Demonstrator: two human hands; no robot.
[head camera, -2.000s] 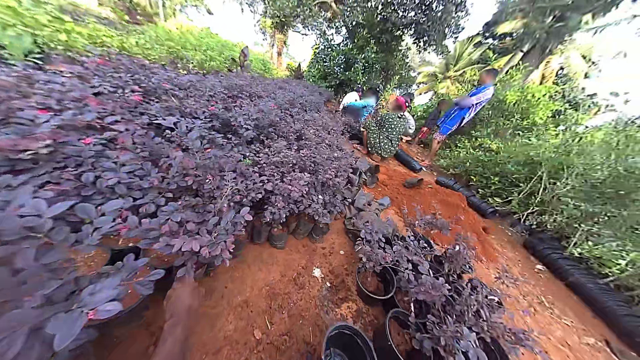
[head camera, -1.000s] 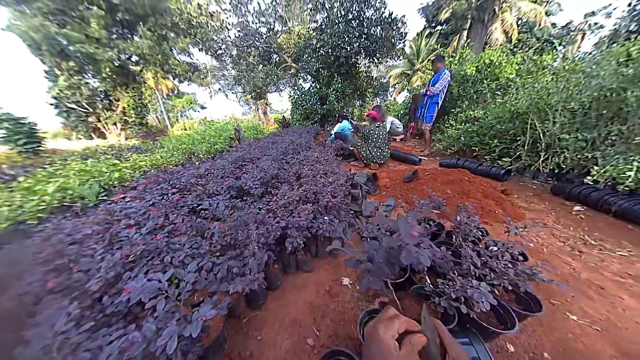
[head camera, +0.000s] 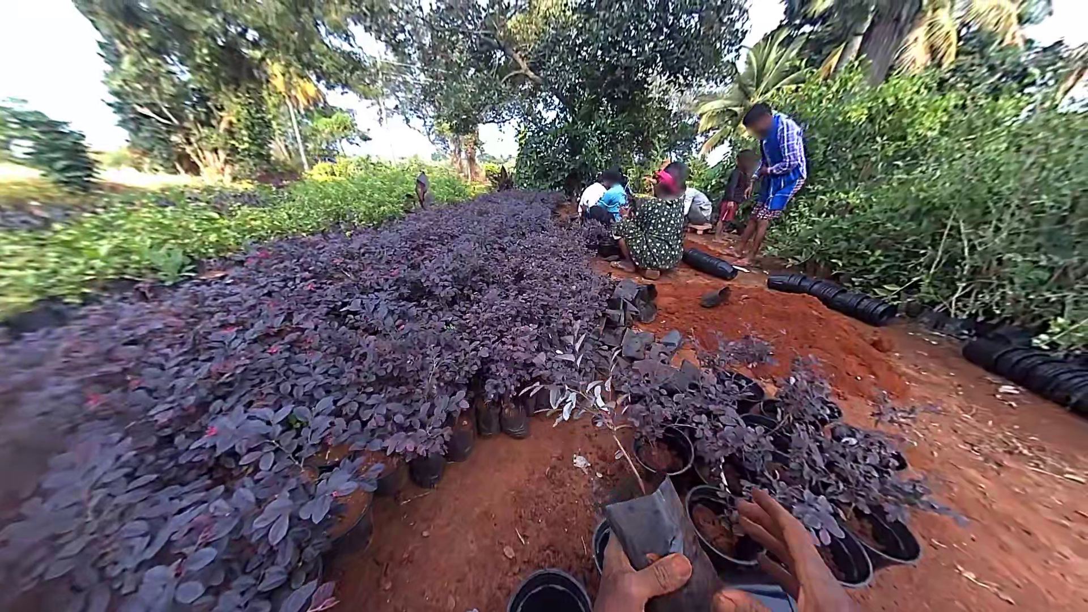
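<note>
My left hand (head camera: 642, 582) grips a black plastic nursery bag (head camera: 648, 520) at the bottom of the head view. A thin-stemmed seedling (head camera: 627, 455) with sparse purplish leaves rises from the bag's upper end. My right hand (head camera: 795, 552) is just right of the bag, fingers raised and spread; whether its thumb touches the bag cannot be told. Black plastic pots with purple-leaved plants (head camera: 722, 518) stand beyond and beside my hands. Another black pot (head camera: 551, 592) sits left of my left hand, its inside dark.
Dense purple-leaved plants in bags (head camera: 408, 340) fill the left side. Ahead lie a red soil mound (head camera: 782, 331), scattered black bags (head camera: 637, 344) and stacked black pots (head camera: 829, 296). Several people crouch farther back; a person in blue (head camera: 778, 170) stands among them.
The view has levelled and shifted left since the earliest frame. Both hands now show at the bottom, with the bagged seedling in my left hand; one second ago hands were lower and partly cut off.
</note>
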